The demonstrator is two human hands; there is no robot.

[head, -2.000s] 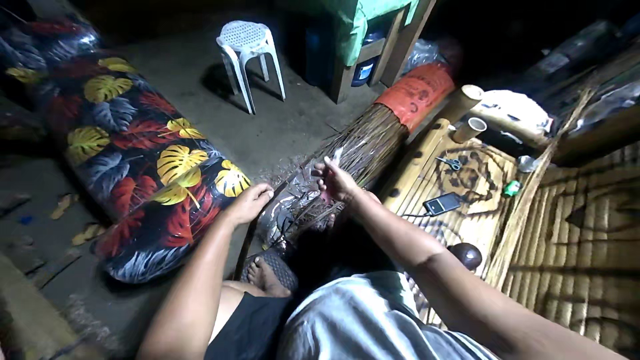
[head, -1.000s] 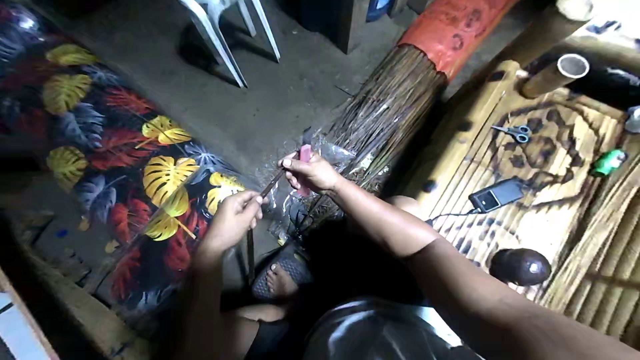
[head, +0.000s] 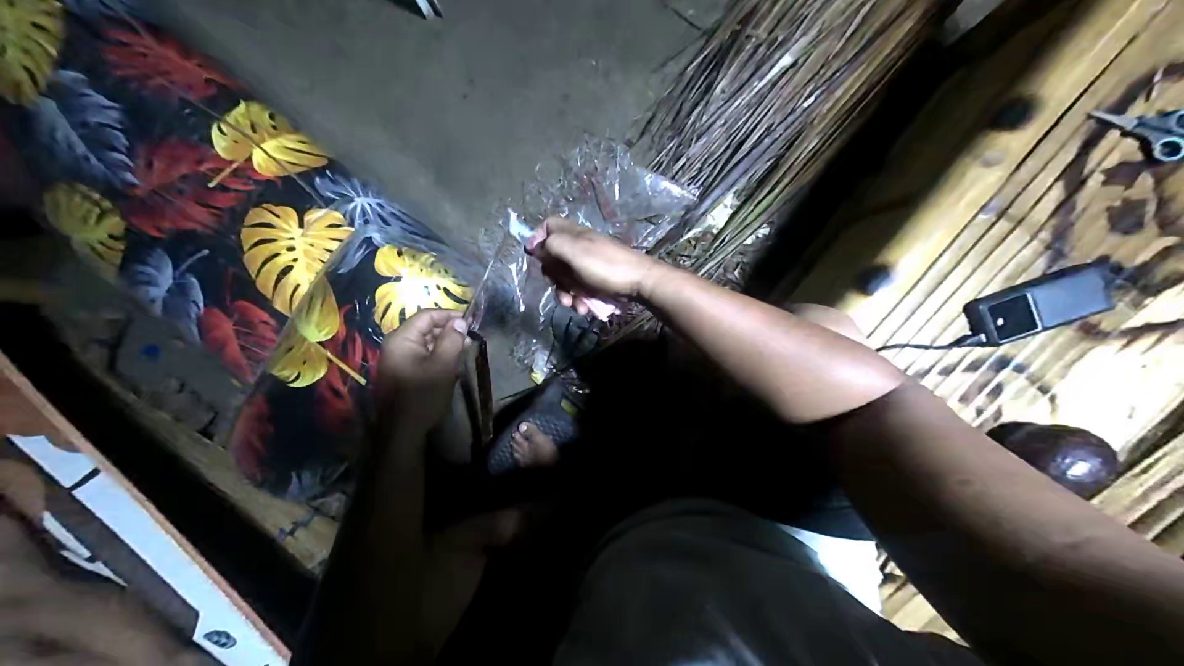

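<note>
My left hand [head: 427, 356] pinches a thin dark strip [head: 479, 384], whose lower part hangs beside the wrist. My right hand [head: 587, 264], farther forward, is closed around a small tool with a bright blade-like tip [head: 519, 227] and a pinkish handle; the fingers hide most of it. Clear plastic wrap [head: 620, 185] lies on the floor just beyond my right hand. Behind it is a bundle of thin dry sticks [head: 786, 102]. A foot in a dark slipper [head: 532, 444] shows below the hands.
A long cushion-like form in leaf-print cloth [head: 287, 250] lies at the left. On the bamboo table [head: 925, 277] at the right are scissors [head: 1152, 134], a dark device with a cable [head: 1041, 303] and a dark round object [head: 1059, 455]. A framed panel [head: 139, 527] stands at the lower left.
The hands, close together one second ago, are now farther apart. The view has moved in closer, and the white stool is almost out of it.
</note>
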